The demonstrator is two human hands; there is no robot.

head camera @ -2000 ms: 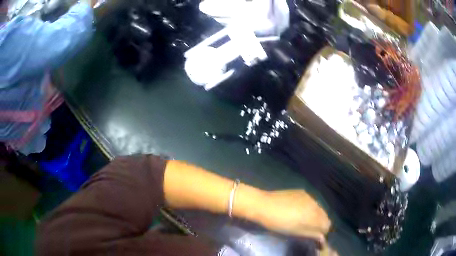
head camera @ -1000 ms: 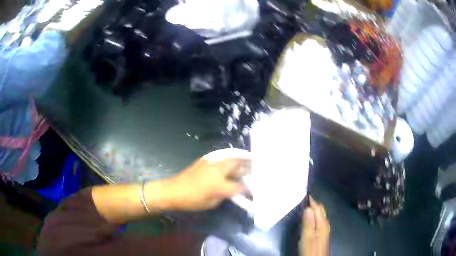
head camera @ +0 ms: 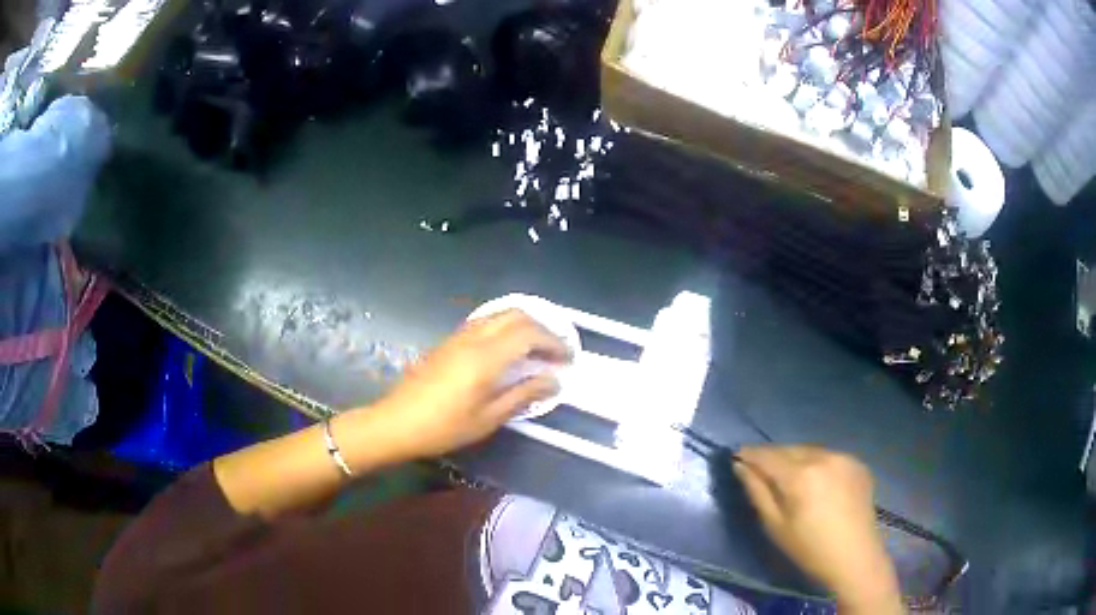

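A white plastic housing (head camera: 667,390) lies on the dark green bench in front of me. It has a round ring at its left end, parallel arms and a blockier right end. My left hand (head camera: 487,372) is on the round end, with its fingertips inside the ring. My right hand (head camera: 799,499) is just right of the blocky end and pinches a thin black lead (head camera: 709,445) that reaches to the housing's edge. Whether the lead enters the housing cannot be told.
An open carton (head camera: 769,144) of small white parts stands at the upper right, with red-orange wires. A white round piece (head camera: 977,180) and black leads with terminals (head camera: 959,318) are beside it. Black cups (head camera: 433,66) lie at the back. A person's blue sleeve (head camera: 54,180) is at left.
The white housing has gone from upright to lying flat on the bench. My right hand has come fully into view with the black lead. The view has shifted, so the carton appears higher.
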